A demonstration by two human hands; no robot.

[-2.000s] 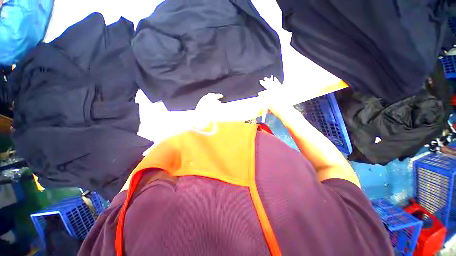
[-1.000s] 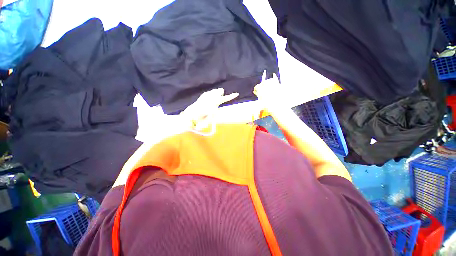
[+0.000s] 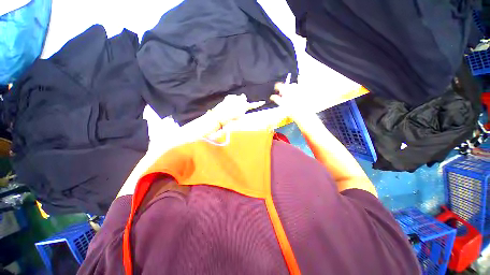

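Observation:
A dark navy garment (image 3: 215, 59) lies spread on the white table in front of me, its near edge close to my hands. My left hand (image 3: 231, 107) is at the near edge of this garment, washed out by glare, with fingers pointing right. My right hand (image 3: 290, 99) is at the garment's near right corner, also overexposed, with a finger or slim pale object pointing up. Glare hides whether either hand grips the cloth or holds a tool.
Navy garment heaps lie at the left (image 3: 80, 118) and right (image 3: 392, 43) of the table (image 3: 336, 80). A light-blue bag (image 3: 21, 37) is far left. A black heap (image 3: 424, 129), blue crates (image 3: 473, 188) and a red stool (image 3: 462, 241) are lower right.
My left hand has moved up and right from beside the hem, its fingers now nearer my right hand. My right hand has shifted slightly. The middle garment has hardly moved.

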